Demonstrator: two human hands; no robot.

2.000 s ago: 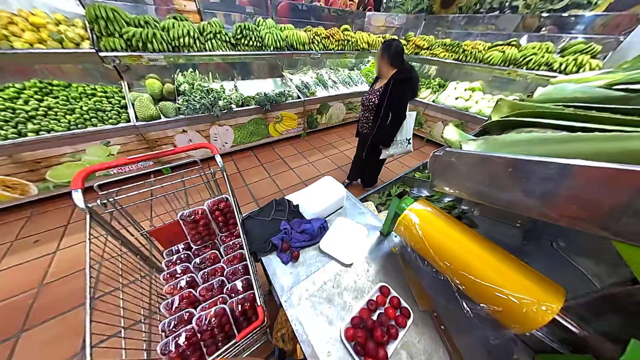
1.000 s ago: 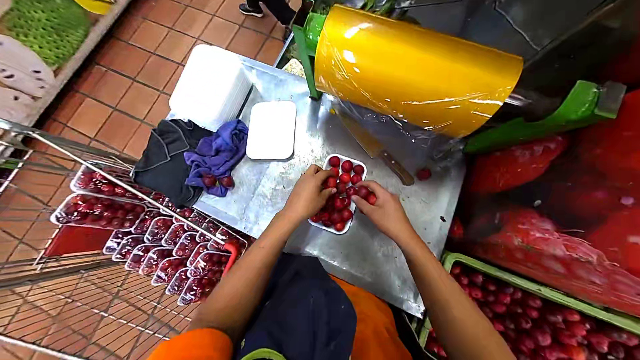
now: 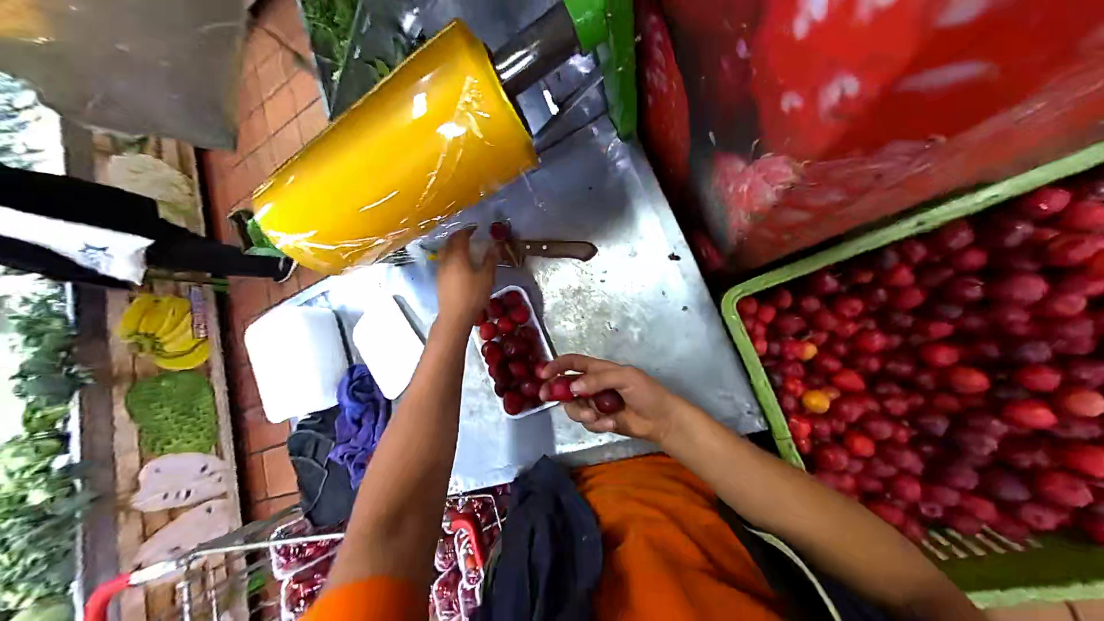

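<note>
A white foam tray (image 3: 549,354) filled with dark red plums (image 3: 515,347) lies on the metal table (image 3: 638,285). My right hand (image 3: 614,398), beside the tray's near right edge, holds red plums in its fingers. My left hand (image 3: 466,274) reaches past the tray's far end, below the roll of clear plastic film (image 3: 401,151) on its yellow-looking core; its fingertips are blurred, so its hold is unclear. Close to it lie a single plum (image 3: 500,230) and a knife with a brown handle (image 3: 556,249).
At left on the table are stacked white trays (image 3: 296,360), another white tray (image 3: 388,347), a purple cloth (image 3: 359,423) and dark cloth (image 3: 319,466). A green-rimmed crate (image 3: 768,388) of plums stands at right. A cart (image 3: 108,595) holds packed trays. A person (image 3: 103,228) stands beyond.
My left hand has moved from the plums in the tray to beyond its far end, near the film roll. My right hand has drawn back from the tray with plums. The view has turned strongly.
</note>
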